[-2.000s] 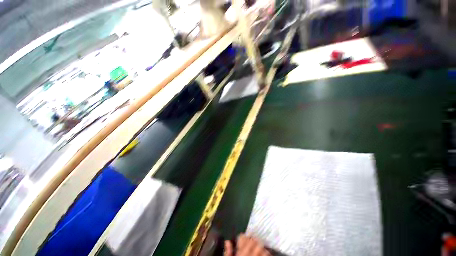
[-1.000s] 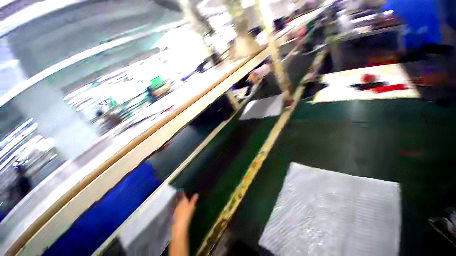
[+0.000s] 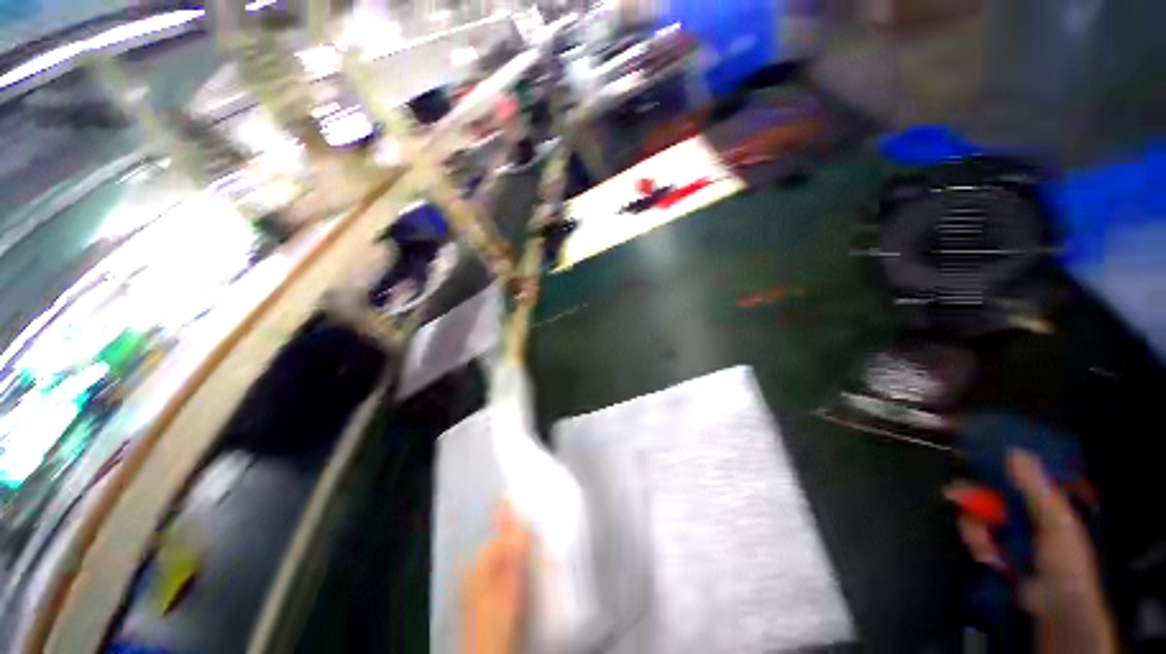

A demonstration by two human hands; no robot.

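The frame is blurred. My left hand (image 3: 499,581) is at the bottom centre, on a white protective sheet (image 3: 552,511) that it appears to grip; the sheet's edge is raised and curved over the belt rail. Its fingertips are not clear. A second white sheet (image 3: 716,511) lies on the dark green bench, partly overlapped by the first. My right hand (image 3: 1055,549) is at the lower right, wrapped around a dark blue soldering gun (image 3: 1017,454) with an orange-red trigger. The gun's nose is not clearly seen.
A round metal-wool dish (image 3: 901,383) and a black fan (image 3: 965,243) stand at the right. A white board (image 3: 652,205) with red and black wires lies further up. Another sheet (image 3: 450,342) is on the belt. A blue crate (image 3: 1125,243) is far right.
My left hand has come from the belt towards the bench with a white sheet. My right hand has come into view, holding the soldering gun. The view has turned right.
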